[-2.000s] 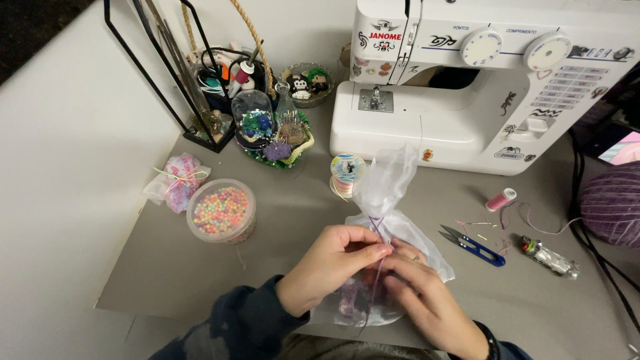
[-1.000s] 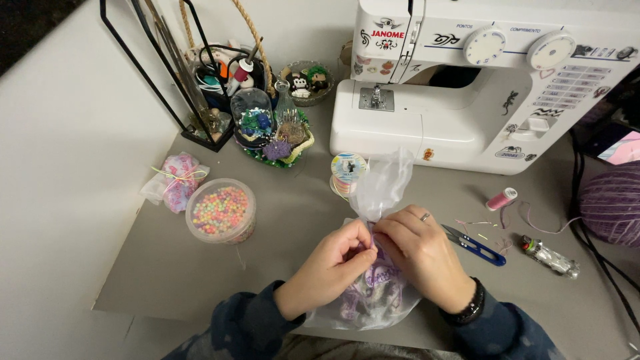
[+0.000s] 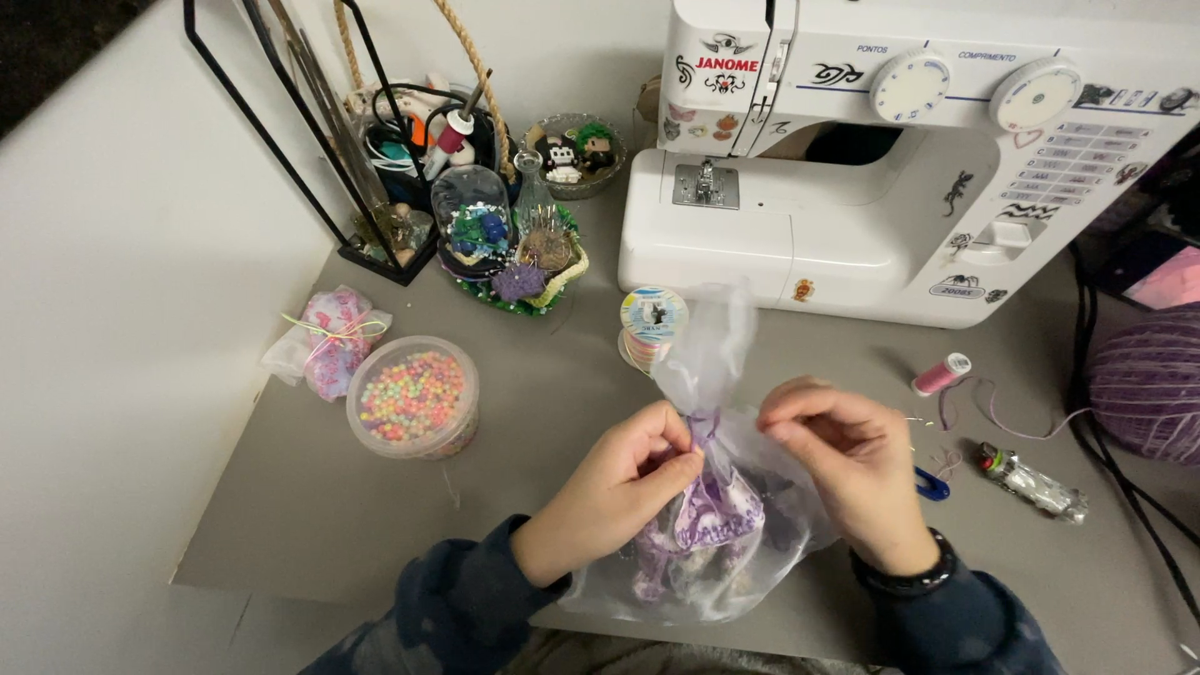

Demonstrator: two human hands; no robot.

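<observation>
A sheer white organza bag (image 3: 778,553) lies at the desk's front edge with purple and white items inside. Purple cord (image 3: 703,429) is wound round its gathered neck, and the bag's top stands up above it. My left hand (image 3: 647,469) pinches at the cord on the neck's left side. My right hand (image 3: 834,450) is raised just right of the neck, thumb and fingertips together; whether a cord end is between them cannot be told. A spool of multicoloured cord (image 3: 653,323) stands behind the bag. Blue-handled snips (image 3: 932,485) are partly hidden by my right hand.
A white sewing machine (image 3: 872,244) stands behind. On the left are a tub of pastel beads (image 3: 412,394), a small tied bundle (image 3: 337,342) and pincushions (image 3: 525,272). On the right lie a pink thread spool (image 3: 940,374), a wrapped cylindrical item (image 3: 1036,483) and a purple yarn ball (image 3: 1148,384).
Both hands were together at the bag's neck; my right hand has moved away to the right, while my left stays at the cord. The cord round the neck now shows.
</observation>
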